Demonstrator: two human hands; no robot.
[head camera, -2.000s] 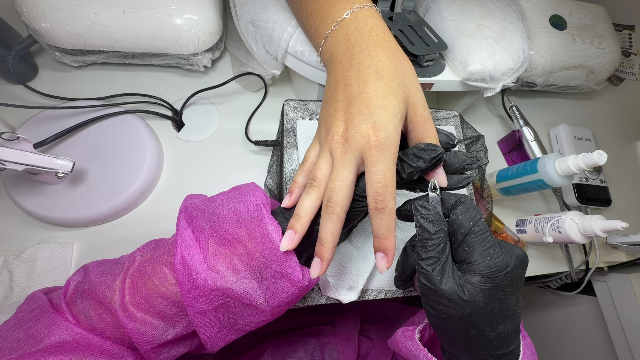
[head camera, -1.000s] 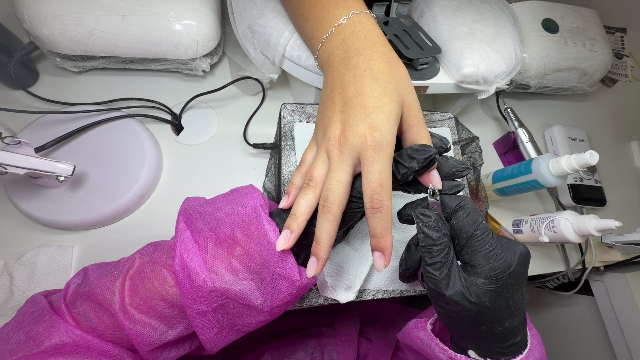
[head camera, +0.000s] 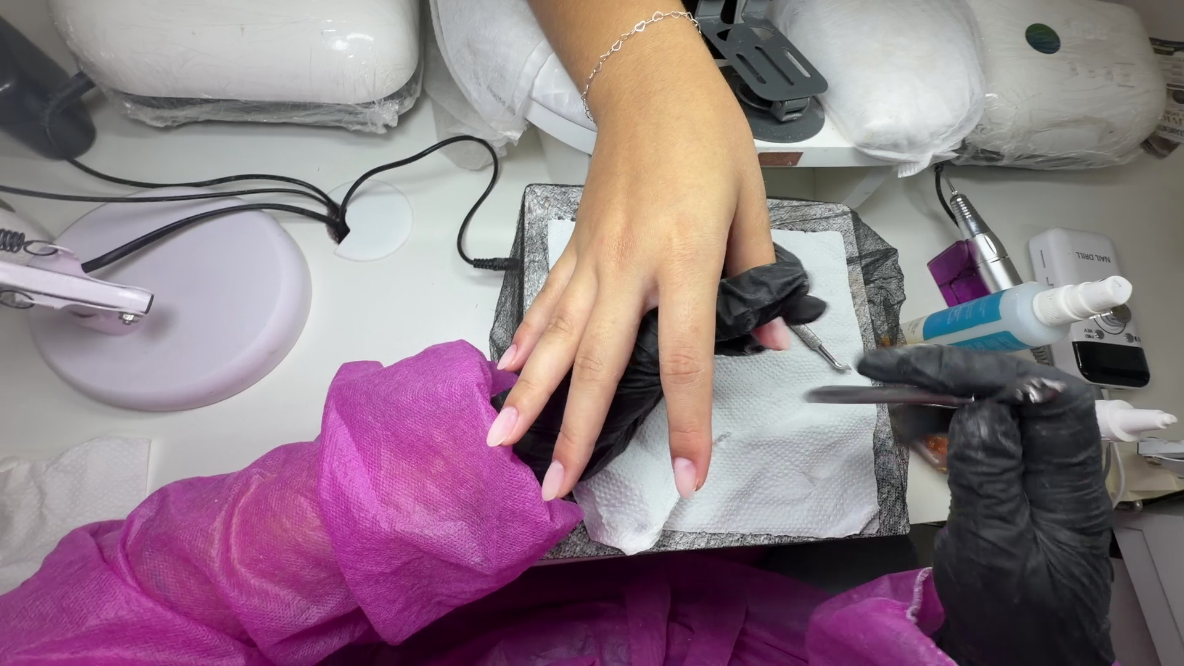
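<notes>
Another person's hand (head camera: 661, 250), with pink nails and a heart-link bracelet (head camera: 629, 37), reaches in palm down from the top. My left hand (head camera: 763, 294), in a black glove, is partly hidden beneath it, its fingers around that person's thumb. In my gloved right hand (head camera: 1027, 499), raised at the right, is a slim metal manicure tool (head camera: 888, 395), blurred, pointing left; its kind is unclear. A metal cuticle pusher (head camera: 819, 349) lies by the thumb on a white paper towel (head camera: 786, 462), over a mesh-covered pad (head camera: 869, 217).
At the right are a bottle with a blue label (head camera: 990, 319), a white-capped bottle (head camera: 1124, 421), a nail drill handpiece (head camera: 985, 240) and its control unit (head camera: 1087, 250). A round lamp base (head camera: 185, 324) stands at the left with black cables (head camera: 342, 208). Wrapped white devices (head camera: 240, 46) line the back.
My right hand has drawn back from the other person's thumb to the right, the metal tool now pointing left. The cuticle pusher on the towel has come into sight. My left hand stays at the thumb.
</notes>
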